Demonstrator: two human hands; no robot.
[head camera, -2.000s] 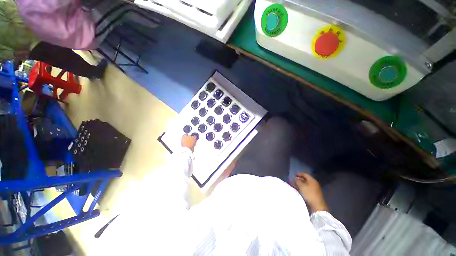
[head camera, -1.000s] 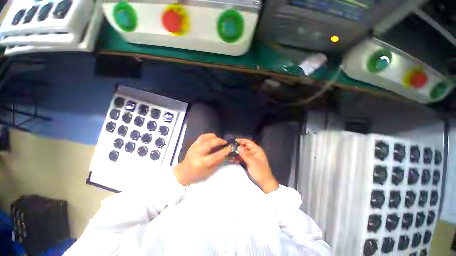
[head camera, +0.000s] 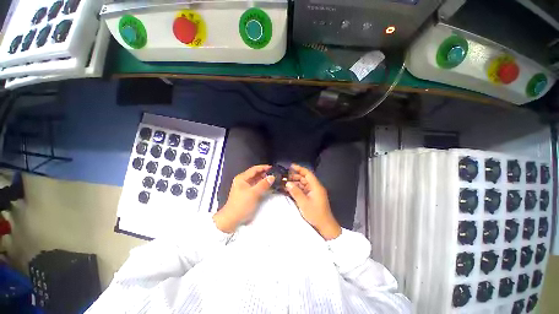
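Note:
A small black rounded unit (head camera: 279, 178) is held over the lap between the fingertips of both hands. My left hand (head camera: 246, 195) grips its left side and my right hand (head camera: 311, 199) grips its right side. Fingers cover part of the unit. A white lap-side tray (head camera: 165, 211) at the left holds rows of black round units in its upper part; two of them show pale marks. Its lower part is bare white.
Stacked blister trays (head camera: 410, 233) stand at right, the top one holding black units. Left press panel (head camera: 214, 46), grey box (head camera: 343, 24) and right press panel (head camera: 481, 67) line the green bench (head camera: 309, 66). Bench trays (head camera: 55, 61) are at upper left. A black crate (head camera: 64, 279) stands lower left.
My left hand has come from the tray to the lap, where both hands meet on a unit. The view has swung right. Since the last earlier frame, the fingers have shifted slightly around the unit.

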